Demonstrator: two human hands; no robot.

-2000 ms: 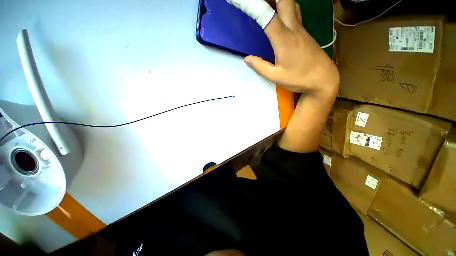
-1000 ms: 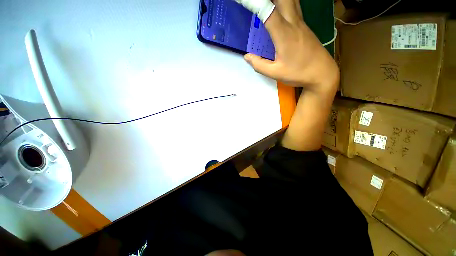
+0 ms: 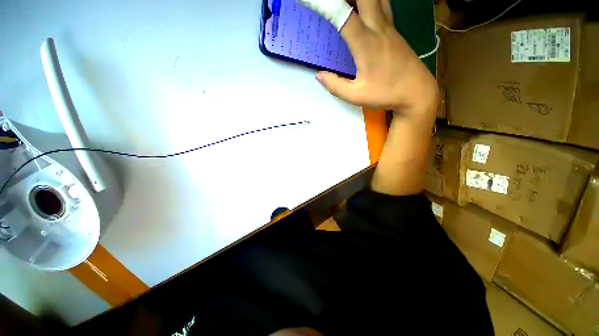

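My right hand (image 3: 387, 69) lies over the upper right of a dark smartphone (image 3: 305, 39) with a lit purple screen. One finger wears a white cot and reaches over the screen; the thumb is spread near the phone's lower edge. The upper fingers are cut off by the top edge. I see no object gripped in the hand. My left hand is not in view. A white plastic housing shell (image 3: 77, 226) with a dark-centred round hole lies at the left edge, partly cut off. A curved white rod (image 3: 67, 111) lies behind it. A thin black lead (image 3: 217, 143) trails right from the shell, passing over the rod.
The white sheet (image 3: 197, 203) is edged with orange tape (image 3: 113, 275). A small dark round thing (image 3: 280, 213) sits at the front edge. Green surface (image 3: 414, 26) and a white cord (image 3: 430, 49) show beyond the hand. Stacked cartons (image 3: 519, 98) stand at the right.
The phone's screen content has changed to rows of text or icons. The shell and rod appear slightly further right as the view shifts. My right hand stays over the phone.
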